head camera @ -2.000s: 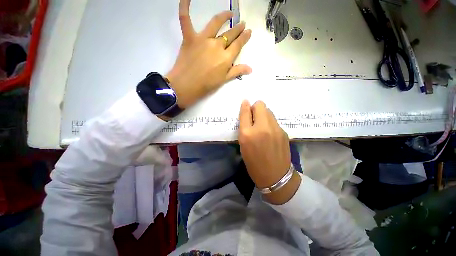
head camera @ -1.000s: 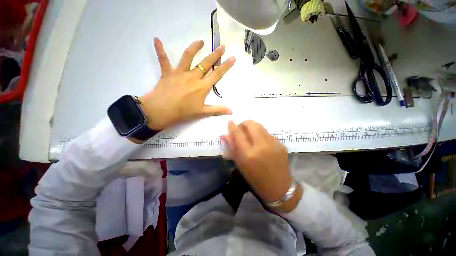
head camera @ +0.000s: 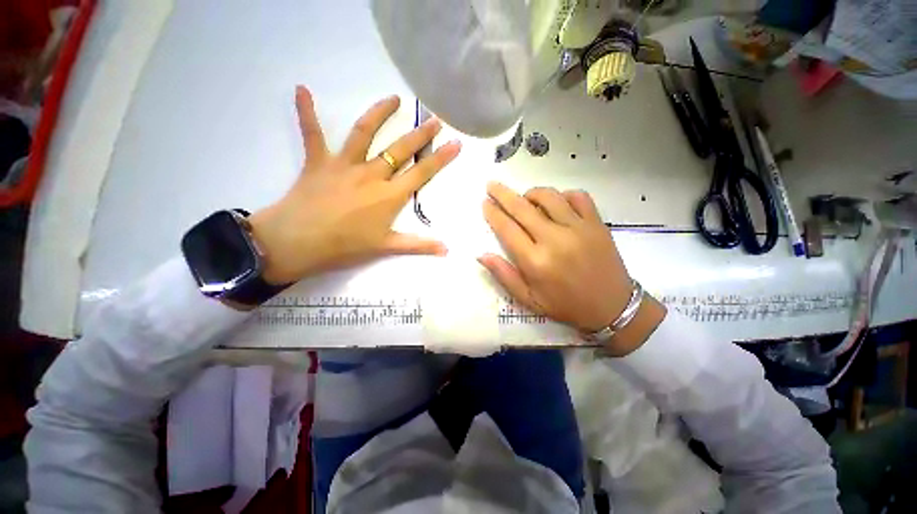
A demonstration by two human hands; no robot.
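A white fabric strip (head camera: 462,301) runs from under the machine head towards me and ends at the table's front edge. My left hand (head camera: 352,201) lies spread on the table, its thumb and fingertips at the strip's left side. My right hand (head camera: 553,251) rests palm down on the strip's right side, fingers slightly bent, thumb apart; nothing shows gripped in it. The white sewing machine head (head camera: 457,60) hides the needle area. Part of the metal plate (head camera: 510,144) shows beside it on the machine bed. The strip is overexposed, so its edges are faint.
Black scissors (head camera: 739,191) and a white pen (head camera: 779,191) lie right of the bed. A ribbed yellowish round part (head camera: 609,72) is beside the head. A printed ruler scale (head camera: 342,311) lines the front edge. White pieces (head camera: 236,427) hang left of the knees; a pale tape (head camera: 873,291) hangs right.
The view shifted, bringing the machine head further into view. My right hand, earlier closed near the front edge, moved up and opened flat. The strip's front end now shows. My left hand stays spread.
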